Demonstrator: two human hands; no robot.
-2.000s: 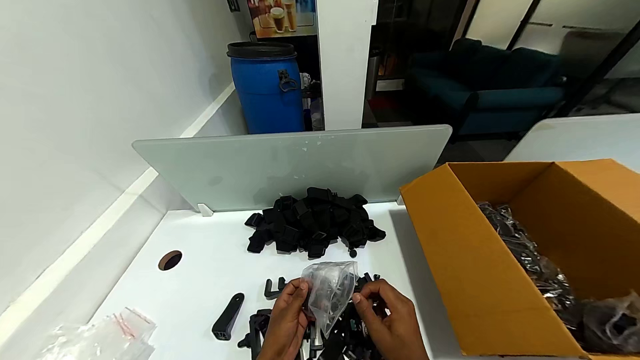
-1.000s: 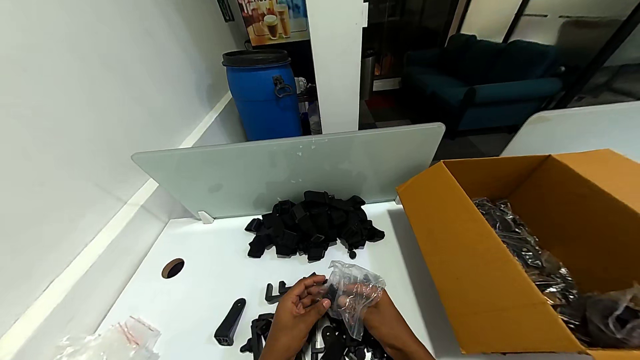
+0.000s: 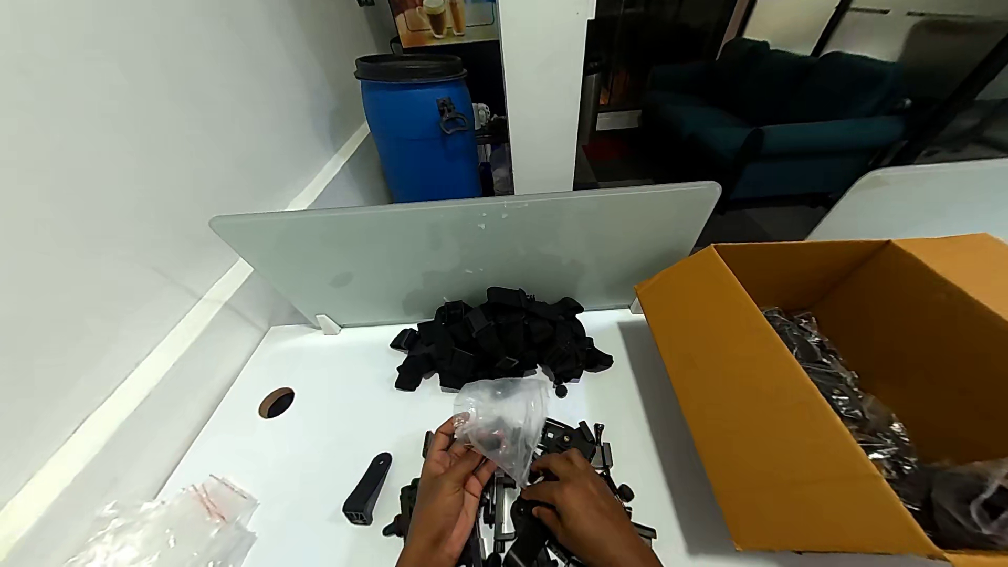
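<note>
My left hand (image 3: 450, 490) holds a clear plastic bag (image 3: 504, 421) upright by its left side, above a pile of black plastic and metal mount parts (image 3: 622, 492). Below the bag's lower right side, my right hand (image 3: 579, 500) has its fingers on a black part (image 3: 529, 526) in that pile; whether it grips the part is hard to tell. Behind the bag lies a heap of black straps (image 3: 504, 335). A single black plastic arm (image 3: 368, 488) lies left of my left hand.
An open cardboard box (image 3: 709, 409) with plastic-wrapped items (image 3: 843, 386) stands at the right. Clear plastic bags (image 3: 177, 528) lie at the lower left. A low partition (image 3: 472, 252) edges the white table (image 3: 339, 425), which has a round cable hole (image 3: 276, 402).
My right hand has moved from the plastic bag down to the black parts. The bag, held between both hands one second ago, is now upright in my left hand.
</note>
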